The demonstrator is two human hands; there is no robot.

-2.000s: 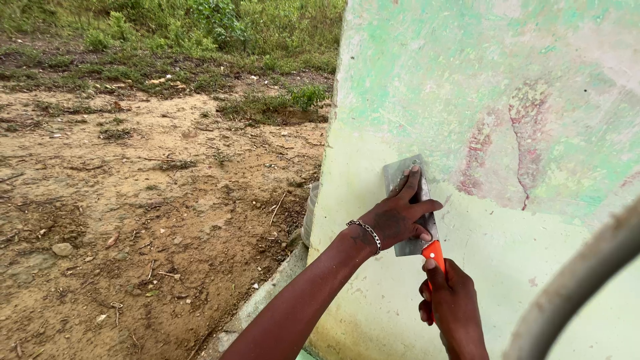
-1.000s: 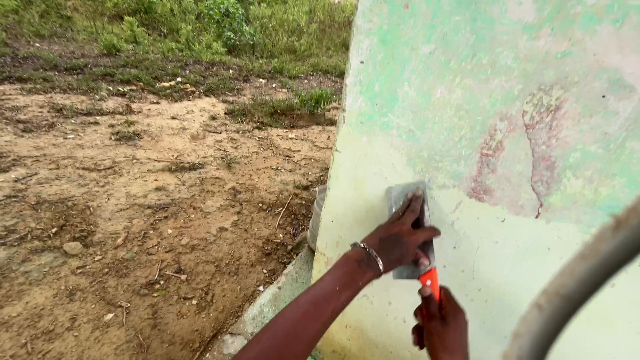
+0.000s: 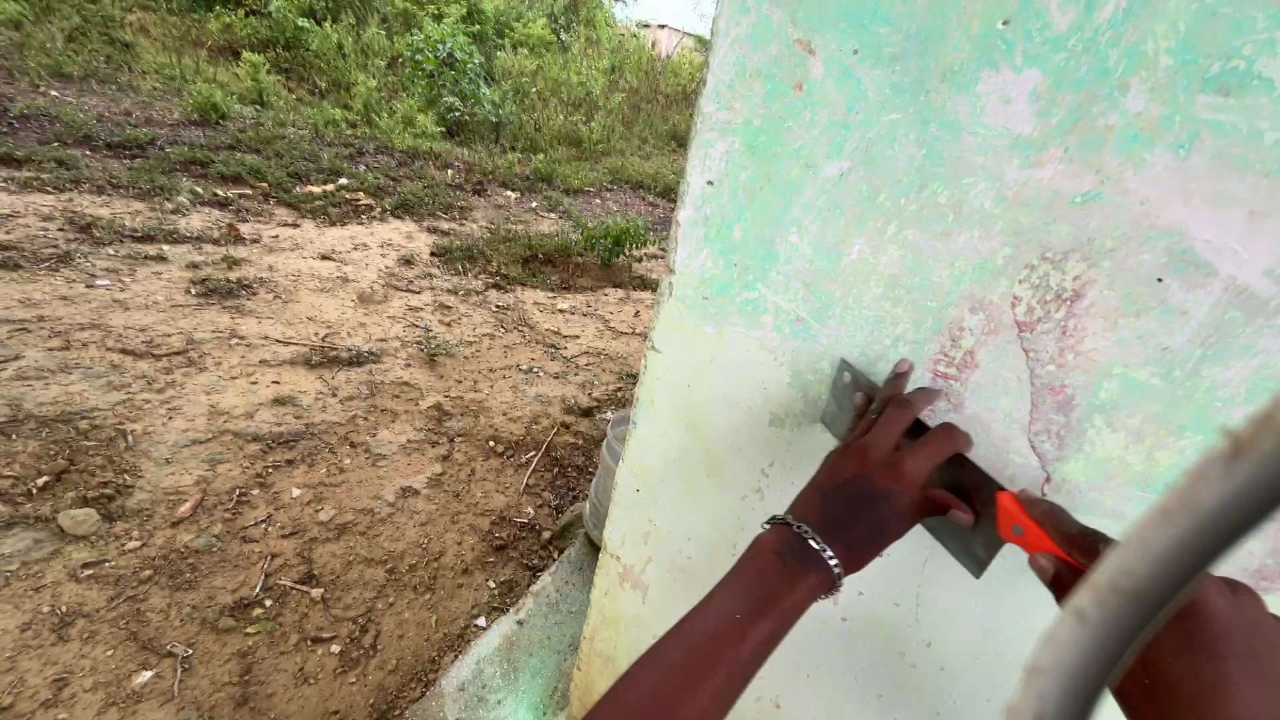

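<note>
A flat steel trowel (image 3: 965,510) with an orange handle (image 3: 1030,530) lies against a painted wall (image 3: 760,480), tilted so its blade runs from upper left to lower right. My left hand (image 3: 880,480), with a chain bracelet at the wrist, rests on the blade, fingers spread over it. At the blade's lower right, my right hand (image 3: 1075,545) grips the handle; a curved grey bar hides part of that hand and forearm. The wall's upper part shows worn green paint, the lower part pale yellow-green. Reddish bare patches and a crack (image 3: 1035,420) lie right of the blade.
The blurred curved grey bar (image 3: 1160,560) crosses the lower right, close to the camera. Beyond the wall's left edge stands a whitish plastic bucket (image 3: 608,480) beside a concrete ledge (image 3: 530,640). Bare earth (image 3: 300,450) with stones and twigs stretches left, with green plants behind.
The trowel has turned from nearly upright to a diagonal, its handle end swinging right. My right hand has moved right with the handle; my left hand has stayed on the blade.
</note>
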